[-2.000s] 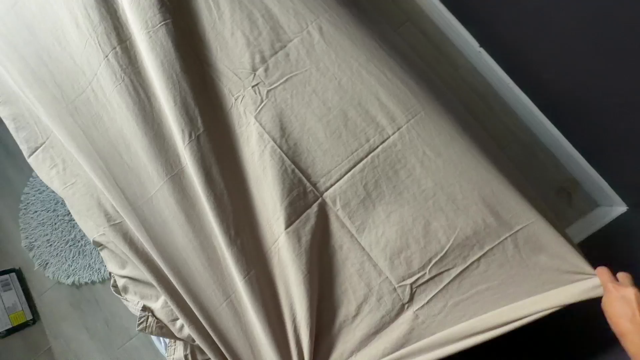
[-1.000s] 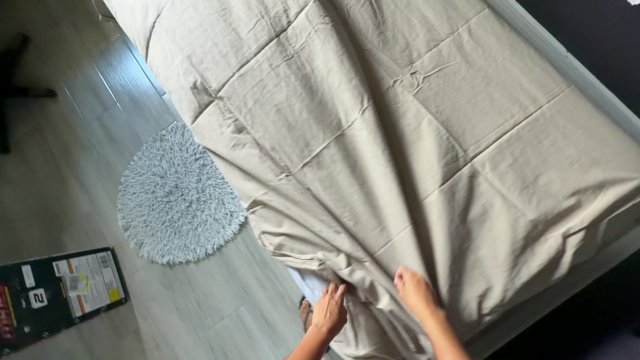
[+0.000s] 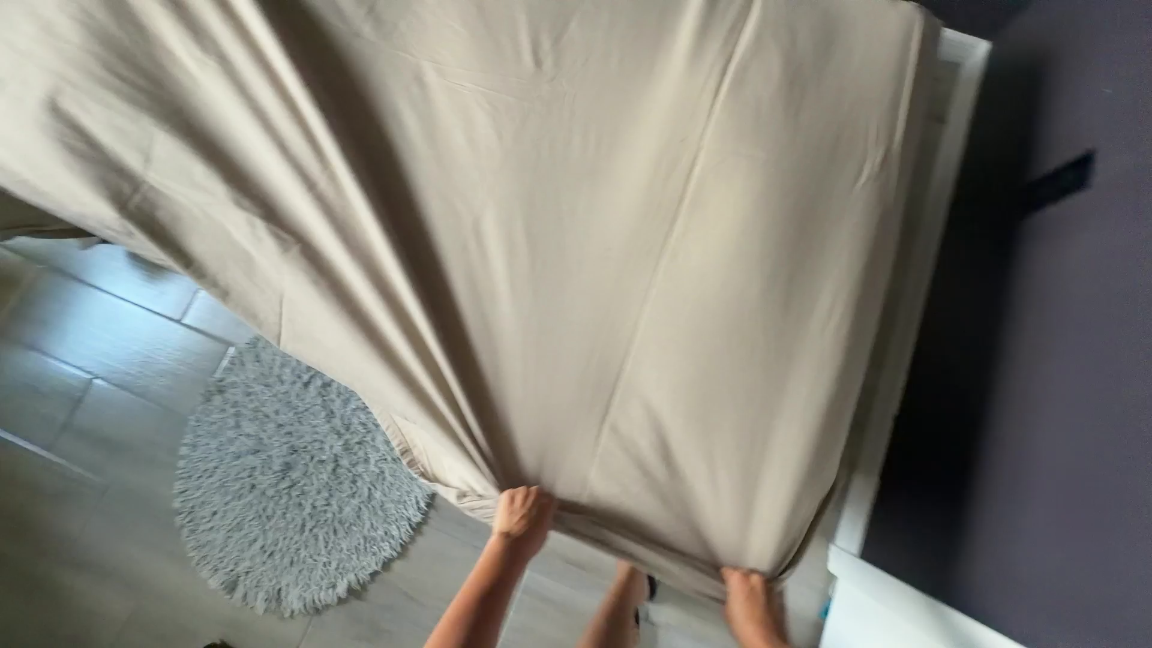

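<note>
A beige fitted sheet [image 3: 666, 270] stretches over what looks like a mattress, with long folds running up and to the left from its gathered lower edge. My left hand [image 3: 525, 515] is closed on that edge at the bottom middle. Farther right, near the lower right corner, my right hand [image 3: 751, 601] grips the same edge. The cloth is pulled taut between and above both hands. What lies beneath the sheet is hidden.
A round grey shaggy rug [image 3: 292, 486] lies on the grey tiled floor [image 3: 108, 549] at the left. Along the right side runs a pale bed frame rail [image 3: 918, 297], beside a dark surface [image 3: 1071, 387]. White furniture [image 3: 900, 603] stands at the lower right; part of my leg shows below.
A second ago both hands were close together at the bunched sheet; now they are apart, and the right one is at the corner. The cloth near them has gone from crumpled to taut.
</note>
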